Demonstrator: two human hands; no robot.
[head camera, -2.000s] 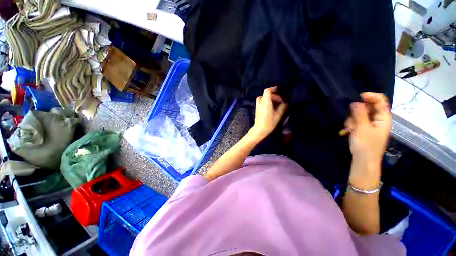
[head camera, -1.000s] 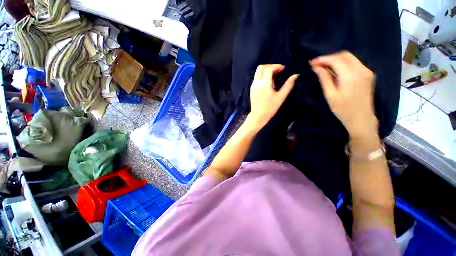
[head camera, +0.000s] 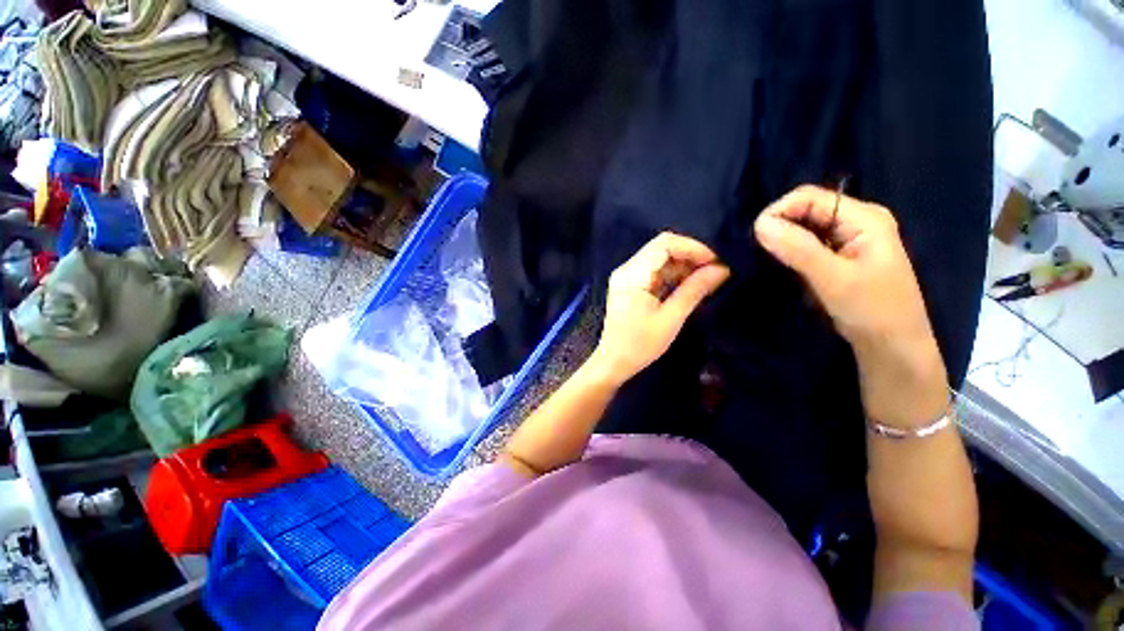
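Note:
A large black jacket (head camera: 740, 111) lies spread over the lap and the table edge. My left hand (head camera: 659, 302) is over its lower part, thumb and forefinger tips pinched together; anything between them is too fine or dark to see. My right hand (head camera: 851, 265) is just to the right, its thumb and forefinger also pinched, a small gap from the left fingertips. A thin dark point of a pointed tool (head camera: 841, 194) sticks up between its fingers; its handle is hidden in the hand.
Thread snips (head camera: 1038, 281) lie on the white table at right, near a sewing machine (head camera: 1097, 179). A blue basket (head camera: 425, 466) with clear plastic bags (head camera: 413, 370) stands left of the lap. Red (head camera: 234, 481) and blue crates (head camera: 308, 542), green sacks and stacked beige pieces are farther left.
My right hand first moved up and inward towards my left hand, then slightly down, its fingertips now pinched. My left hand rose and came down again, its thumb and forefinger closing together.

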